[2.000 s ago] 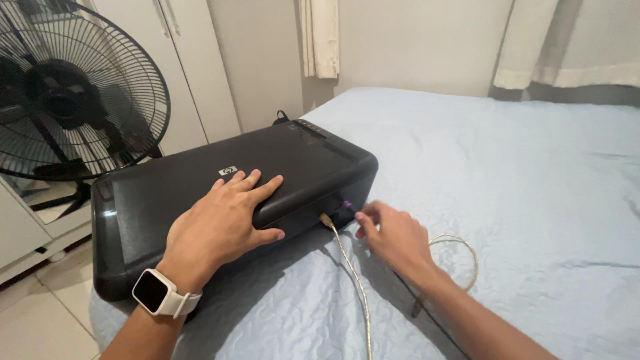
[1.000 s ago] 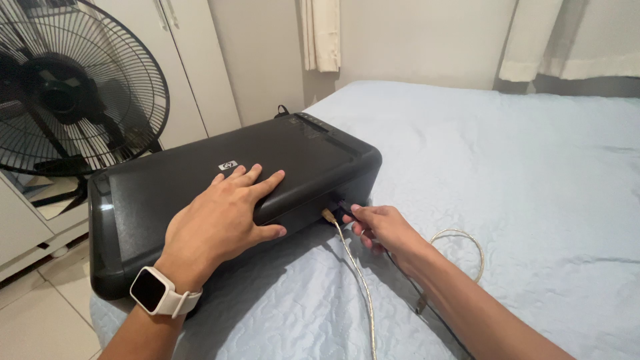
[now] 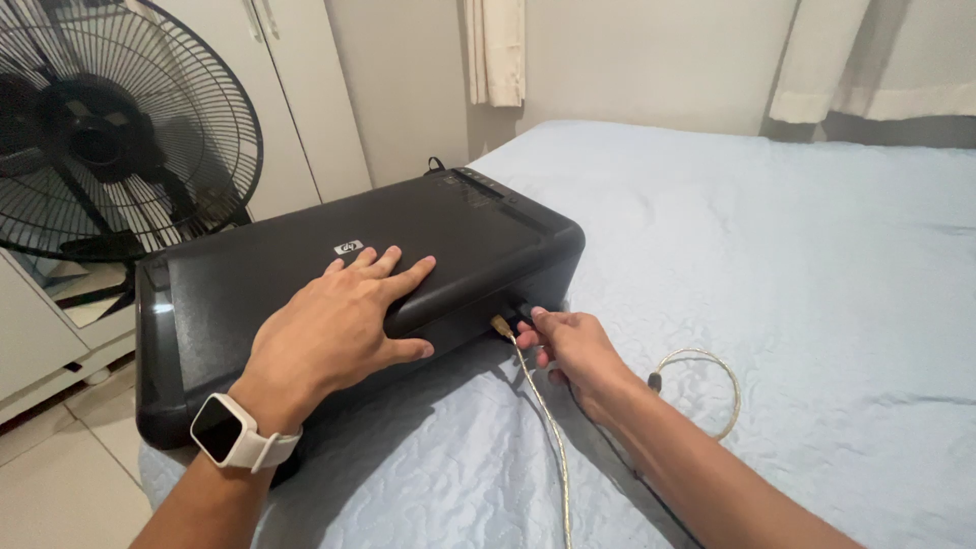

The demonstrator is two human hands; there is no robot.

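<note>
A black HP printer (image 3: 305, 221) lies on the bed, its lid closed. My left hand (image 3: 335, 328), with a pale smartwatch (image 3: 219, 431) on the wrist, rests spread on the lid beside the logo and holds nothing. At the printer's side facing me, my right hand (image 3: 568, 343) pinches the dark plug (image 3: 524, 311) of a black cable (image 3: 610, 450) against the rear socket area. How deep the plug sits cannot be told. Just left of those fingers, a tan USB-type connector (image 3: 501, 327) on a clear-sheathed braided cable (image 3: 550, 427) meets the printer.
A light blue quilted cover (image 3: 762, 252) lies over the bed. A loop of the braided cable (image 3: 738, 389) curls right of my right forearm. A black fan (image 3: 95, 145) stands at the left before a white wardrobe (image 3: 305, 99). Pale curtains (image 3: 496, 53) hang at the back wall.
Two seconds ago my right fingers were a little off the printer's side, near a purple-looking connector end; now they are close against the socket area. The left hand has stayed on the lid.
</note>
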